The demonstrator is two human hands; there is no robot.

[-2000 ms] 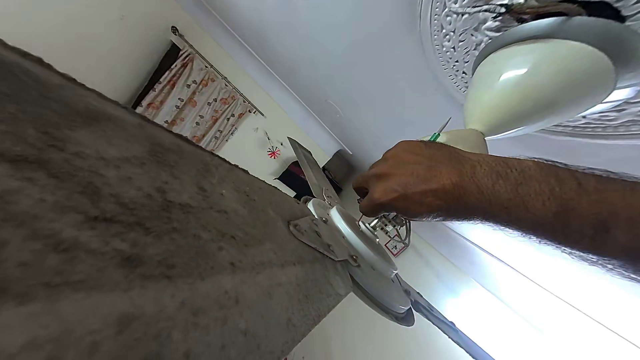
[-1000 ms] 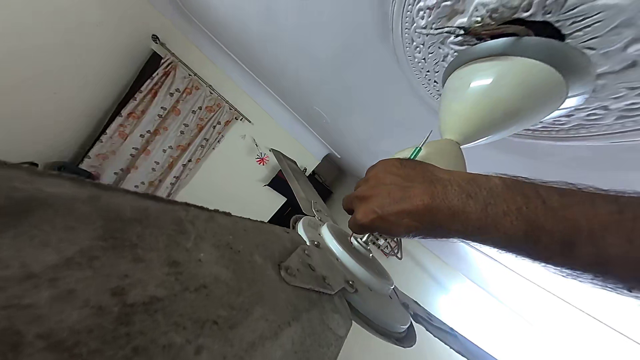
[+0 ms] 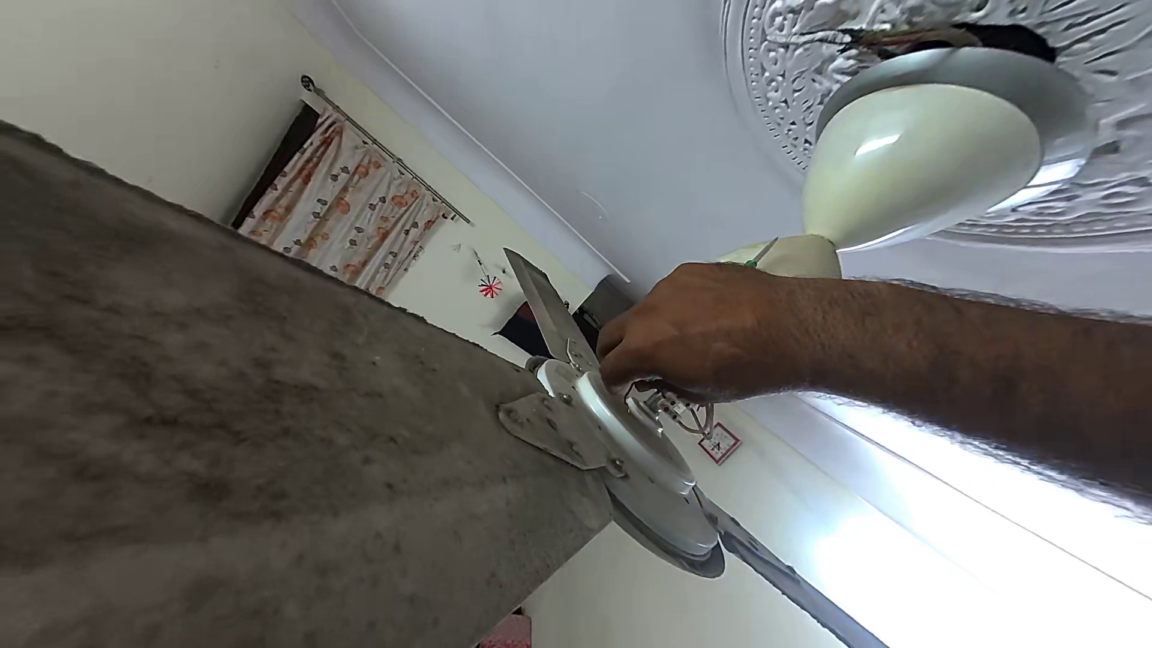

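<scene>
My right hand (image 3: 697,337) reaches in from the right, its fingers curled at the upper side of the ceiling fan's white motor housing (image 3: 643,445). A thin screwdriver with a green handle (image 3: 751,263) pokes out above the back of this hand, tip pointing up and right; the rest is hidden behind the hand. My fingertips are hidden too. Just below the hand, wires and a metal fitting (image 3: 679,409) show at the fan's hub. Behind it stands the cream fan canopy (image 3: 922,162), lowered from the ceiling with wires above it. My left hand is out of view.
One broad brown fan blade (image 3: 270,432) fills the lower left, close to the camera. Other blades point up (image 3: 544,310) and down right (image 3: 792,589). An ornate ceiling medallion (image 3: 774,99) surrounds the canopy. A floral curtain (image 3: 346,211) hangs on the far wall.
My right hand has shifted over the hub, its fingers now lower against the housing. The screwdriver shows less above the hand. The view has swung somewhat.
</scene>
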